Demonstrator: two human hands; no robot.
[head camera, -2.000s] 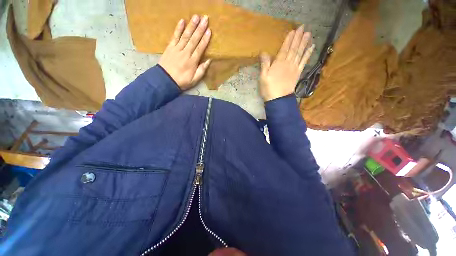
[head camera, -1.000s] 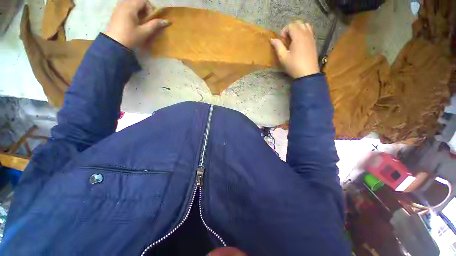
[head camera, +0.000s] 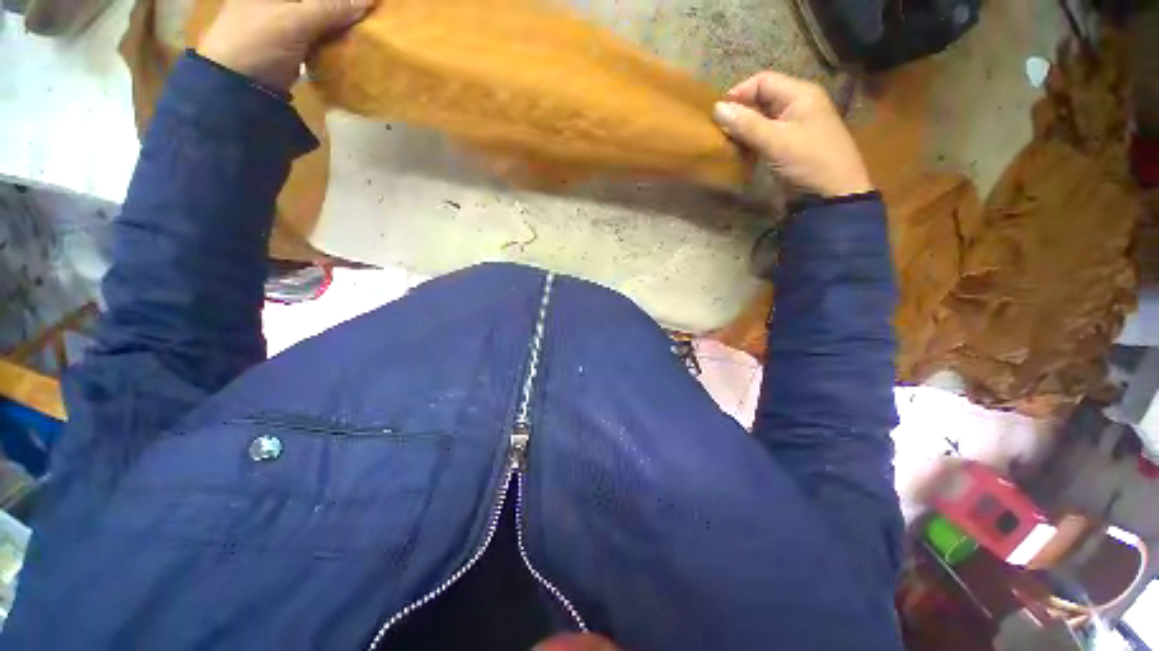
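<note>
The orange-brown leather panel (head camera: 534, 95) is stretched between my hands, slightly blurred, and appears lifted off the worktable. My left hand (head camera: 286, 36) grips its left end near the top edge of the picture. My right hand (head camera: 803, 134) pinches its right end between thumb and fingers. The panel's far edge is partly cut off by the top of the picture. No pointed flap shows below it.
The grey worktable (head camera: 508, 235) is under the panel. A dark iron-like body (head camera: 890, 26) is at the top right. A crumpled brown leather pile (head camera: 1017, 280) lies at right. Brown cut pieces (head camera: 301, 191) lie behind my left arm. A red plastic item (head camera: 991, 509) is below right.
From flat palms on the panel, my hands have closed on its two ends. The panel has risen and moved up in the picture. More of the dark body at top right shows.
</note>
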